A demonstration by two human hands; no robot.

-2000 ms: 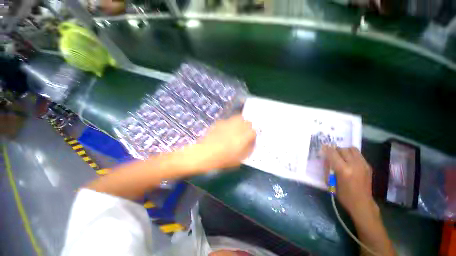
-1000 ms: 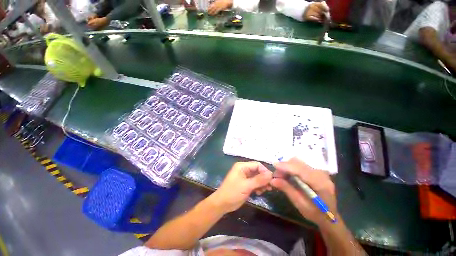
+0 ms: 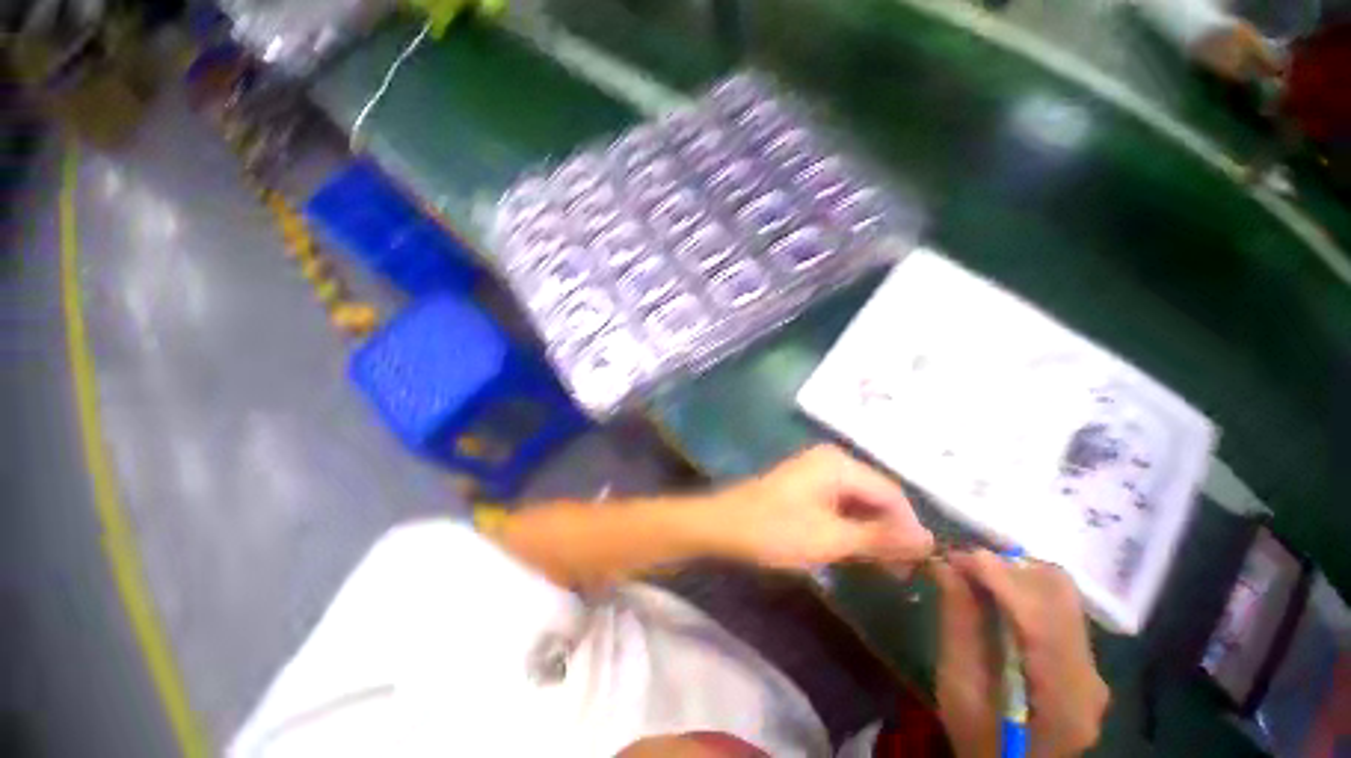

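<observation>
My left hand [image 3: 848,511] and my right hand [image 3: 1030,629] meet fingertip to fingertip near the bench's front edge, just in front of the white parts tray [image 3: 963,378]. My right hand holds a pen-like tool [image 3: 1013,693] with blue ends. My left fingertips are pinched together; a small piece seems to be between the hands, too blurred to identify. Dark small components [image 3: 1096,449] lie clustered in the tray's right part. The clear blister tray [image 3: 682,222], with rows of frames in pockets, lies on the green bench to the left.
A black box [image 3: 1253,615] with pale contents stands right of the white tray. Blue stools [image 3: 430,370] stand on the grey floor at left. A white cord [image 3: 388,82] hangs over the bench's far left. Part of another person's arm [image 3: 1222,45] shows at the top right.
The view has tilted and swung left, so the trays appear rotated and farther right. My hands, over the trays two seconds ago, are together by the bench edge, as one second ago.
</observation>
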